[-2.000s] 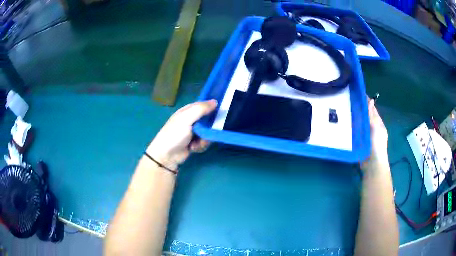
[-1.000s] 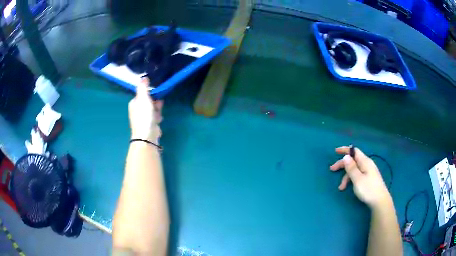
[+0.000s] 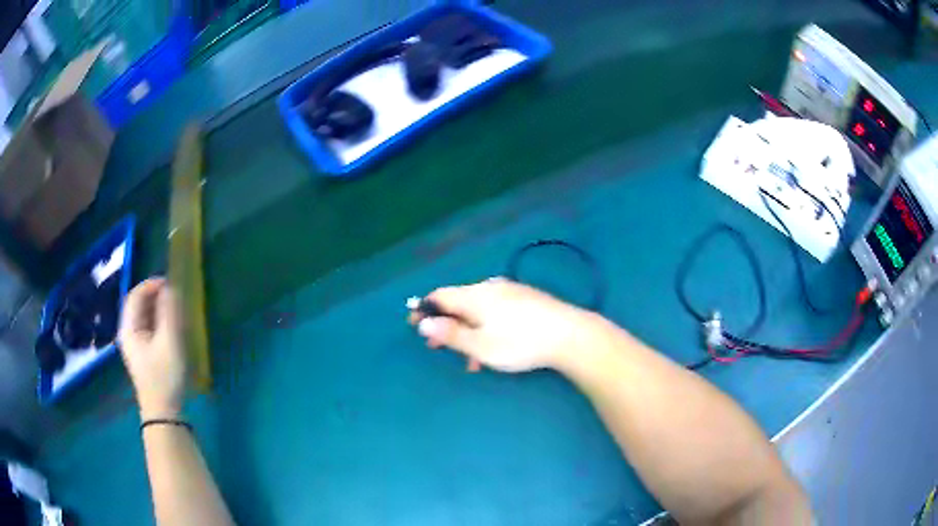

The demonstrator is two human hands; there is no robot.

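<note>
My right hand (image 3: 504,324) holds the small dark plug end of the test power cable (image 3: 425,306) over the bench; its tip looks pale. My left hand (image 3: 152,339) is at the left, between a blue tray (image 3: 129,247) and the yellow-brown stop bar (image 3: 188,257). It is blurred, and I cannot tell if its fingers grip the tray rim. That tray holds black headphones (image 3: 77,313) on a white liner. Another blue tray (image 3: 331,164) on the belt holds black headphones (image 3: 345,115) and other black parts on a white liner.
At right stand a DC power supply (image 3: 897,231) with red and green digits and a beige meter (image 3: 849,98) behind it. A white power strip (image 3: 771,170) has cables across it. Red and black leads (image 3: 787,349) and looped cable lie on the bench. A cardboard box (image 3: 57,164) is at far left.
The view has swung right, bringing the instruments in and taking the fan out. My left hand's tray sits beyond the bar at left. My right hand still holds the plug.
</note>
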